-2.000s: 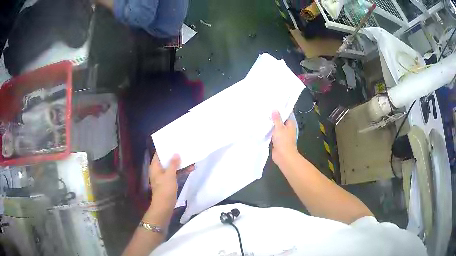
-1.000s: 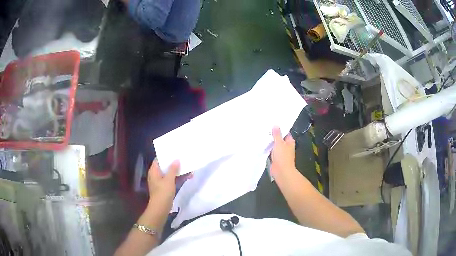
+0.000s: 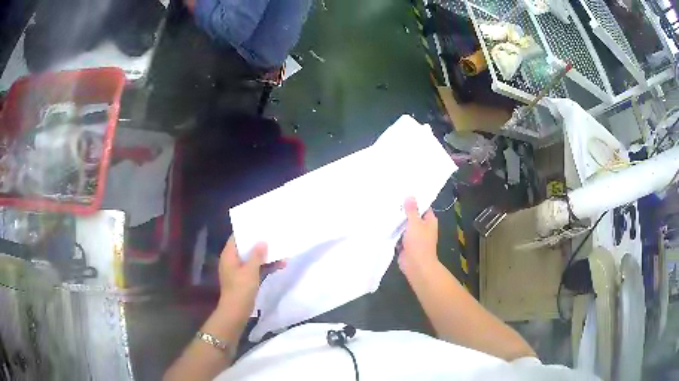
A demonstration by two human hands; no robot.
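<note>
A loose stack of plain white, long, angular cut pieces (image 3: pixel 335 197) is held up in front of my body. My left hand (image 3: pixel 242 271) grips its lower left end, thumb on top and fingers underneath. My right hand (image 3: pixel 419 237) grips its right part, thumb on top. A softer lower layer hangs below the stiff top piece towards my shirt. Whether the pieces are paper or fabric I cannot tell.
A red plastic basket (image 3: pixel 110 141) with small items is at the left, above a worn pale table (image 3: pixel 100 242). Floor bins with dark cloth (image 3: pixel 223 167) are beyond my left hand. A seated person's blue sleeve (image 3: pixel 257 30) shows at the top. A wire-mesh rack (image 3: pixel 521 89) and white padded arm (image 3: pixel 625 182) are right.
The surroundings have shifted in the view: the basket and left table sit higher, and more of the wire-mesh rack shows. Both hands keep their hold, and the stack sits slightly lower in the picture.
</note>
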